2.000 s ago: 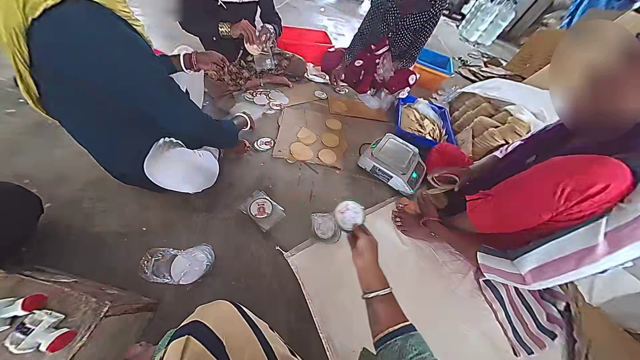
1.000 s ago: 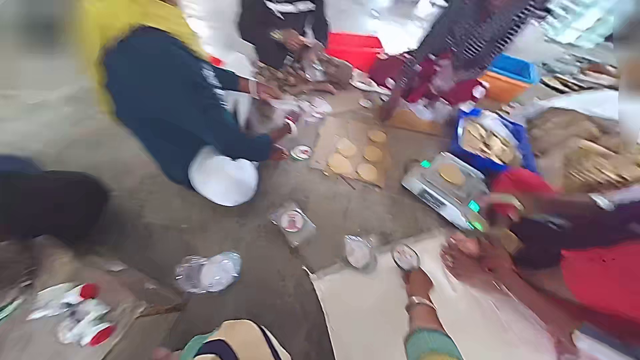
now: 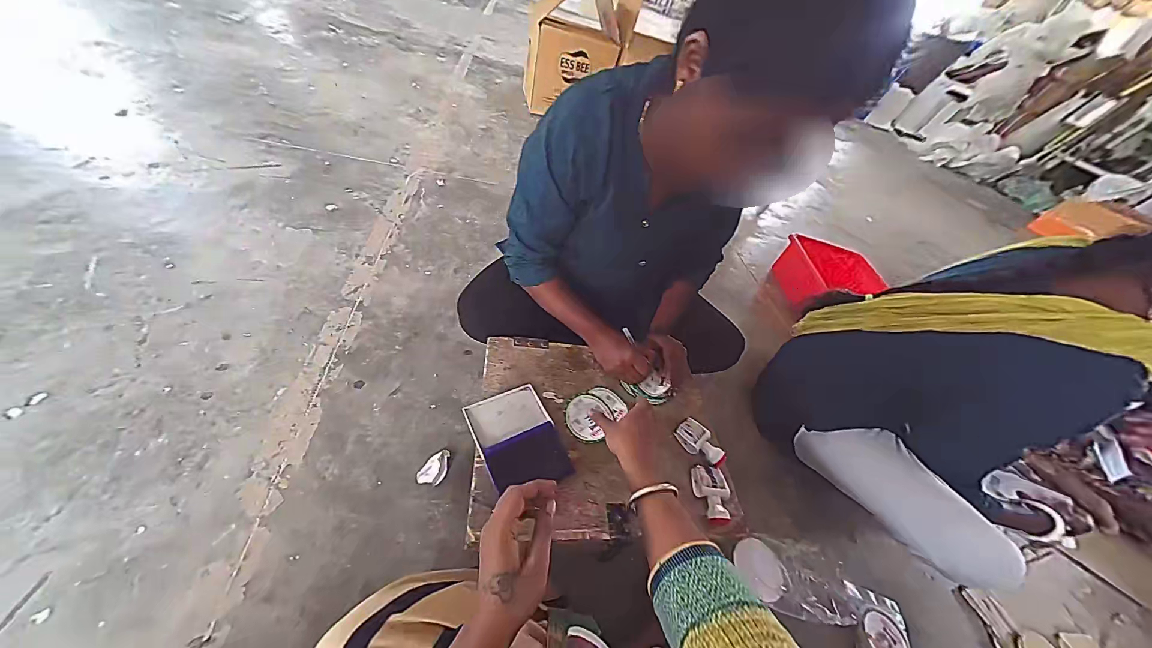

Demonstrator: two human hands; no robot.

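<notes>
My right hand (image 3: 633,441) reaches over a low wooden table and touches a round printed label (image 3: 587,418) with its fingertips. A second round label (image 3: 612,402) lies partly beside it. My left hand (image 3: 517,544) is raised at the near edge of the table, fingers bent, holding nothing that shows. Just beyond it stands an open box with a dark blue side (image 3: 527,457). Two small white bottles with red caps (image 3: 711,493) lie at the table's right side. Across the table a person's hands hold a pen (image 3: 629,337) over more round labels (image 3: 652,385).
The wooden table (image 3: 576,504) stands on a concrete floor. A person sits at its far side, another at the right. A red plastic bin (image 3: 823,270) and a cardboard box (image 3: 567,63) stand farther back. Clear plastic packs (image 3: 810,594) lie at the near right.
The view has swung far to the left, to the wooden table. My right hand, earlier holding a round disc over the white sheet, is now at the labels. My left hand has come into view.
</notes>
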